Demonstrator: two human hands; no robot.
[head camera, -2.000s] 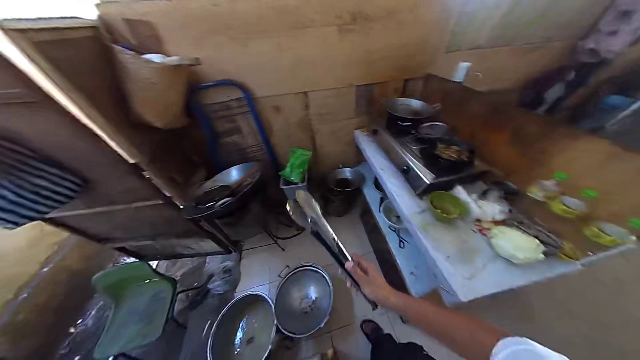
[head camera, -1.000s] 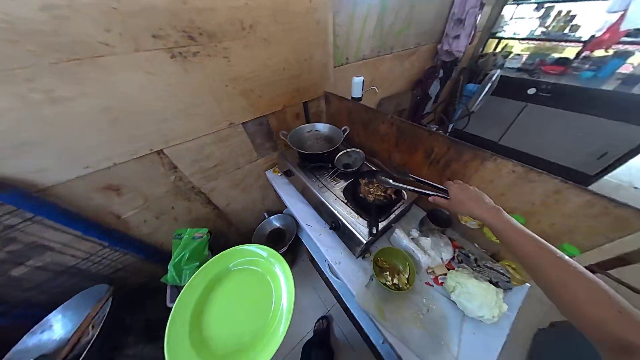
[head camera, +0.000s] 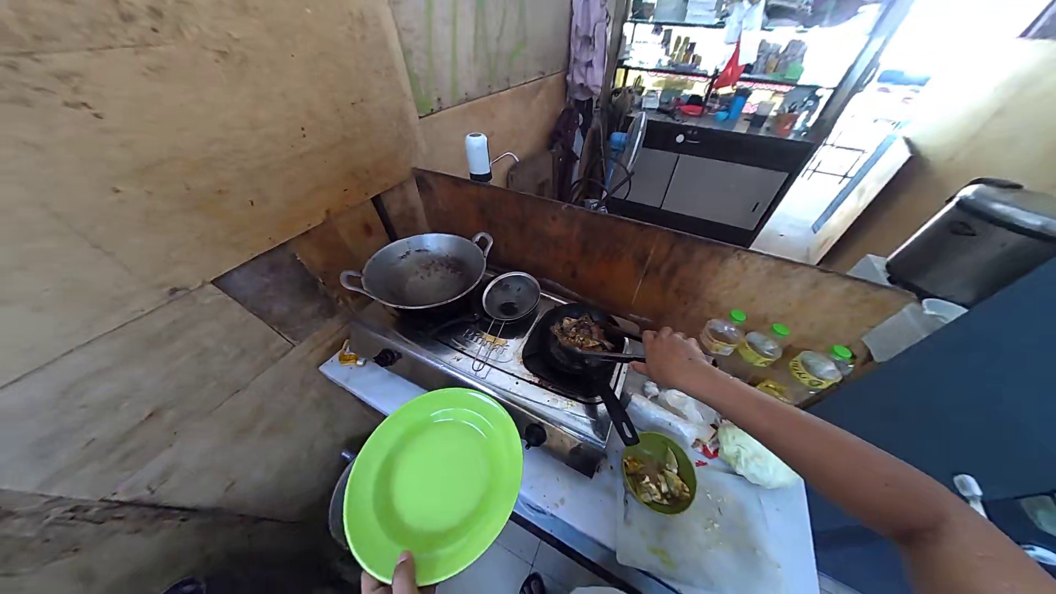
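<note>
My right hand (head camera: 672, 359) grips metal tongs (head camera: 610, 356), whose jaws reach into a small black frying pan (head camera: 620, 417) at the browned food (head camera: 582, 332) in it. The pan sits on the right burner of a steel gas stove (head camera: 462, 351). Low in the view, my left hand (head camera: 400, 577) holds an oval lime-green plate (head camera: 433, 487) by its near rim, with the thumb on top; nothing lies on the plate. A green bowl (head camera: 660, 474) of cooked pieces stands right of the stove.
A two-handled wok (head camera: 425, 272) is on the left burner, with a wire strainer (head camera: 511, 297) beside it. Cabbage (head camera: 755, 454), plastic bags and a cutting sheet (head camera: 701, 536) lie on the white counter. Bottles with green caps (head camera: 761, 348) stand by the wooden partition (head camera: 643, 256).
The view has swung to the stove. The tongs, over the floor two seconds ago, are now at the pan's food. The green plate, in view since one second ago, now shows my left hand on it.
</note>
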